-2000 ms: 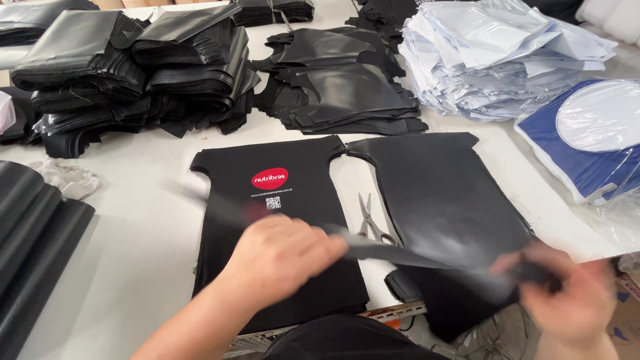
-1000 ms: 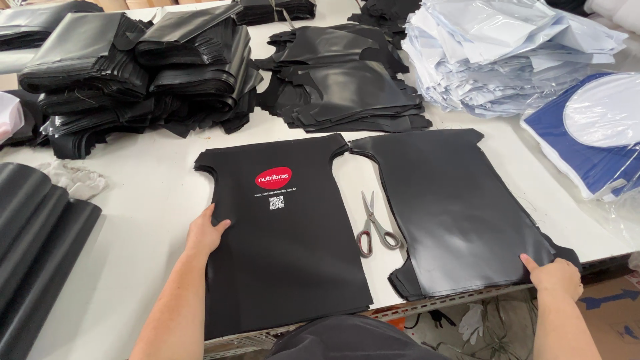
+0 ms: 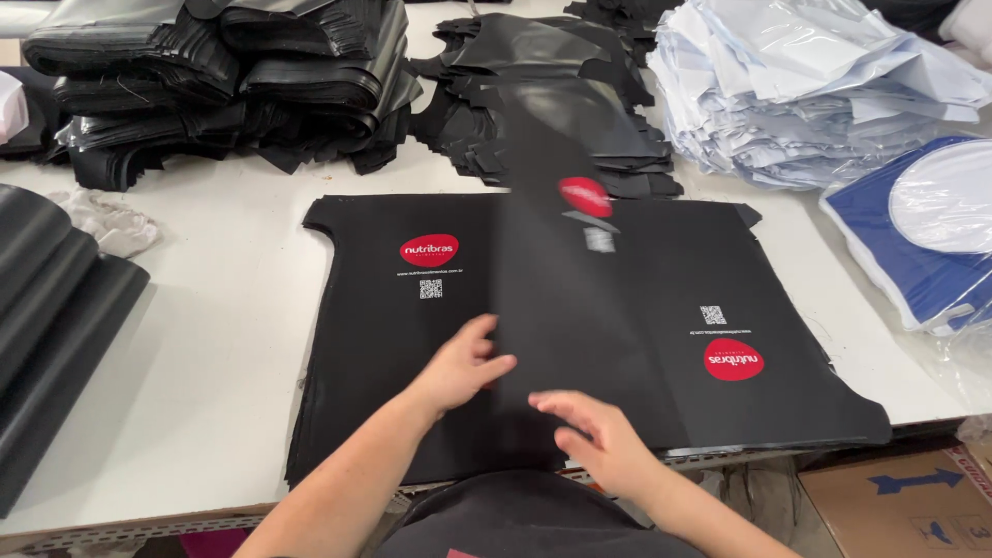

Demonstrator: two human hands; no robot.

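A stack of black cut fabric panels [image 3: 403, 349] with a red printed logo and a square code lies at the middle of the table. To its right is another black panel stack [image 3: 736, 271], its top print upside down. Between them a blurred black panel [image 3: 573, 310] with a red logo stands partly raised. My left hand [image 3: 465, 368] is at the blurred panel's left edge, fingers apart; whether it grips the panel is unclear. My right hand [image 3: 593, 434] is in front of the panel's lower part, fingers spread and curved. The scissors are hidden.
Folded black material [image 3: 310, 85] is piled at the back left, beside more cut black pieces [image 3: 542, 46]. White pieces in clear plastic [image 3: 790, 93] and a blue and white bundle [image 3: 883, 232] are on the right. Black rolls [image 3: 54, 310] lie left; a cardboard box [image 3: 891, 496] is below.
Both hands have moved inward from the outer edges of the stacks. The right stack, plain on top before, now shows a printed panel. The scissors seen between the stacks are now out of sight.
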